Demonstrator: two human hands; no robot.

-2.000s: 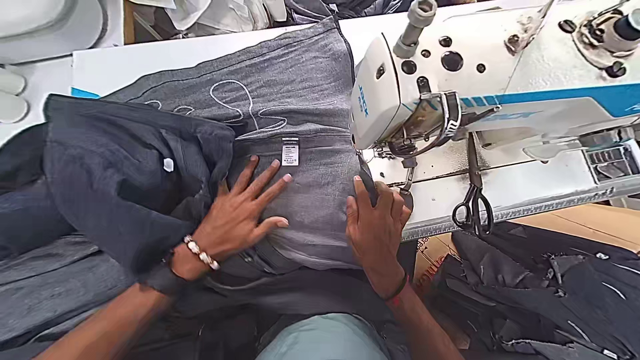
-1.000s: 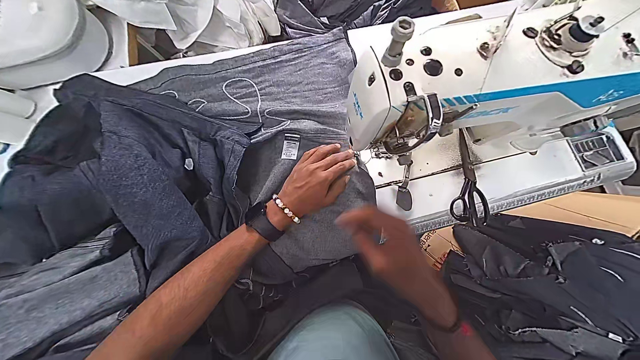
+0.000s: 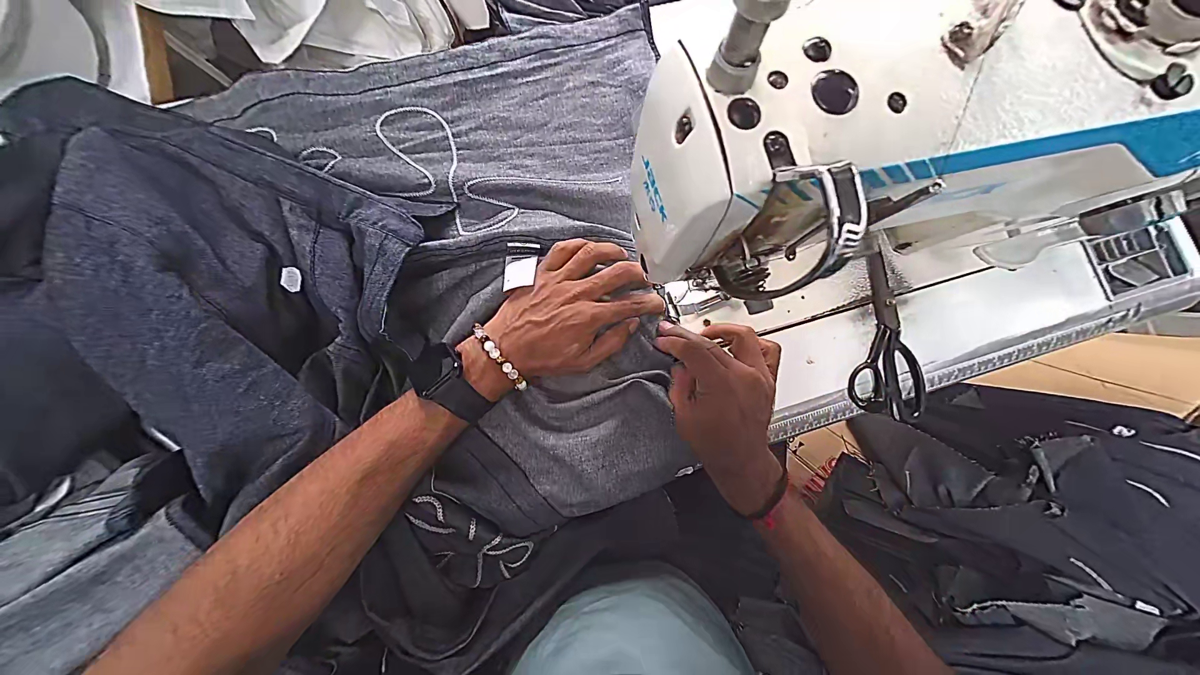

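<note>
A dark grey garment (image 3: 600, 427) lies over the bed of a white Jack sewing machine (image 3: 689, 178), its edge by the presser foot (image 3: 698, 298). My left hand (image 3: 577, 314), with a bead bracelet and a black wristband, rests on the cloth just left of the foot, beside a white label (image 3: 520, 272). Its fingers are spread a little, and it grips nothing that I can see. Just below the foot, my right hand (image 3: 722, 384) pinches the garment's edge between thumb and fingers. The needle itself cannot be made out. Loose white thread (image 3: 455, 169) curls across the cloth.
Black-handled scissors (image 3: 886, 370) lie on the machine bed to the right of my hands. A pile of dark cloth pieces (image 3: 1022, 525) is at the lower right. More dark garments (image 3: 187, 309) are heaped on the left, and white fabric (image 3: 337, 28) hangs at the upper left.
My left hand has moved right and up over the cloth to the presser foot. My right hand, blurred and lower one second ago, is at the cloth edge again. The view has shifted closer.
</note>
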